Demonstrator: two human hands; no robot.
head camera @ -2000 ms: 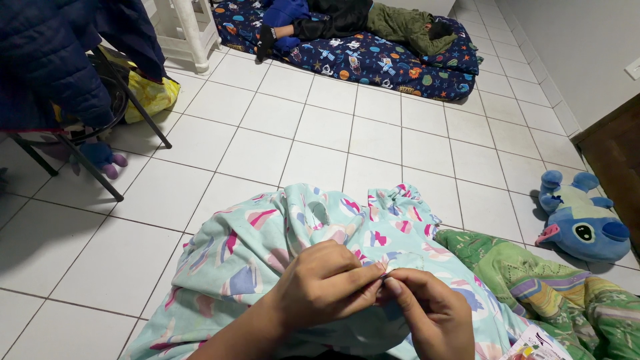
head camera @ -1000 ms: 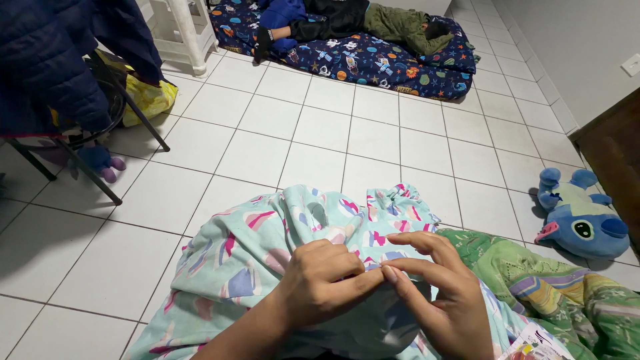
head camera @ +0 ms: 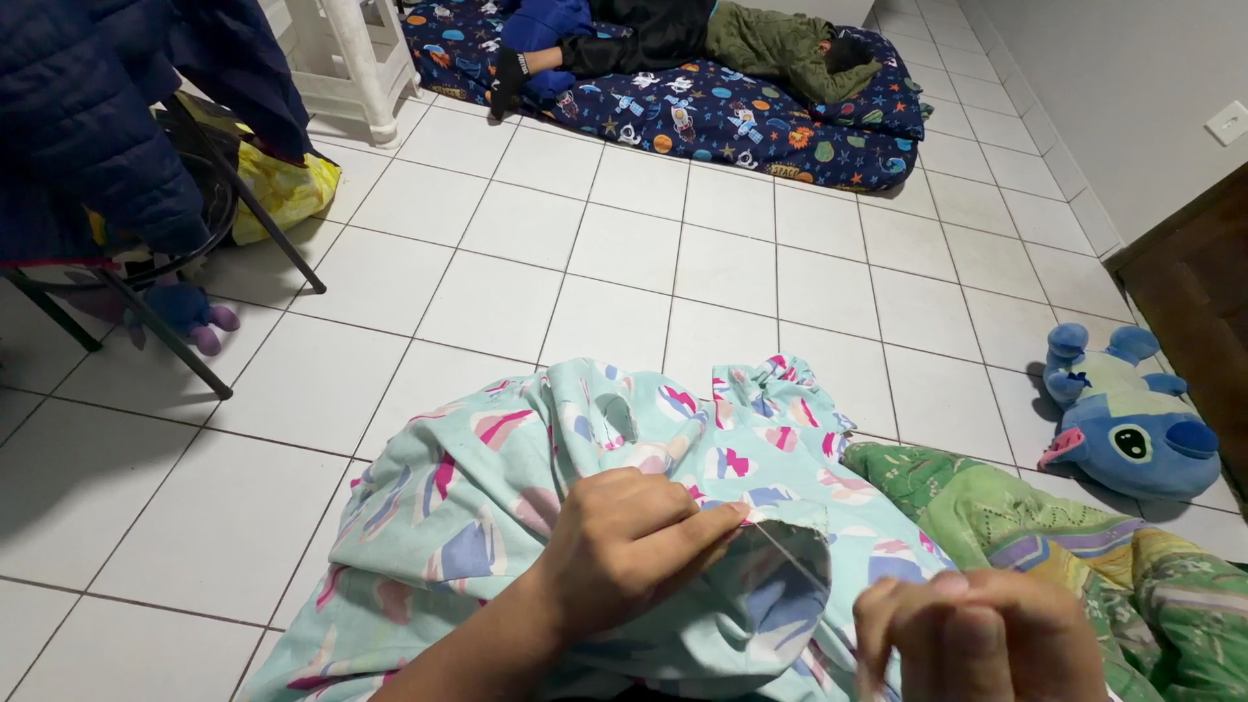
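Note:
Light turquoise printed fabric [head camera: 468, 487] with pink, blue and white shapes is spread over the lap. My left hand [head camera: 634, 546] pinches the fabric near the edge of an opening in it, thumb and index finger together. A thin pale thread [head camera: 785, 556] runs taut from that pinch down to the right, toward my right hand [head camera: 975, 634]. My right hand is raised at the lower right, fingers curled together and slightly blurred, the thread reaching it. Whether a needle is between those fingers cannot be told. A gathered, ruffled part of the fabric [head camera: 770, 375] lies farther forward.
Green patterned cloth [head camera: 1063, 546] lies at the right, beside a blue plush toy [head camera: 1150, 429] on the tiled floor. A person [head camera: 663, 39] lies on a dark blue space-print mattress [head camera: 673, 117]. At the left stand a chair with a navy jacket [head camera: 88, 117] and a yellow bag [head camera: 283, 190].
My right hand has moved away from my left, down and to the right, and a taut thread now shows between them. My left hand has stayed at the fabric.

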